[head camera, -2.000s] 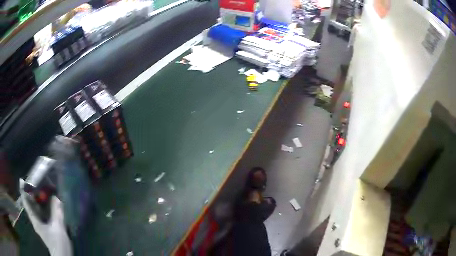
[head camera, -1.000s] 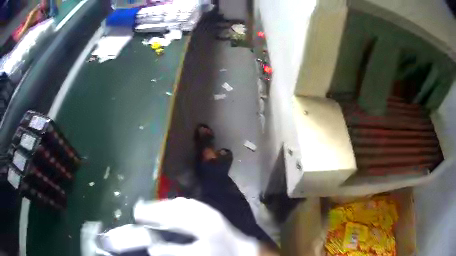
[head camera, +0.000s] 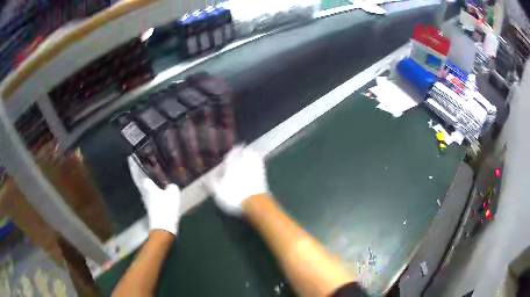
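Note:
Several black product boxes (head camera: 183, 130) stand pressed side by side in a row over the near edge of the black conveyor belt (head camera: 314, 72), blurred by motion. Pale labels show on their top ends. My left hand (head camera: 158, 200), in a white glove, grips the row's left end, with the thumb on the near side. My right hand (head camera: 239, 180), also in a white glove and blurred, is against the row's lower right side. Its fingertips cannot be made out clearly.
A pale metal rail (head camera: 334, 110) divides the belt from the green workbench (head camera: 348, 191). White sheets (head camera: 395, 96), a blue roll (head camera: 415, 73), a printed stack (head camera: 462, 107) and a red-white box (head camera: 430, 49) are at the far bench end. A pale frame post (head camera: 52, 180) stands left.
The view has swung left from the machine outlet to the belt. The row has moved from the bench over the rail to the belt's edge, with both my hands now at it.

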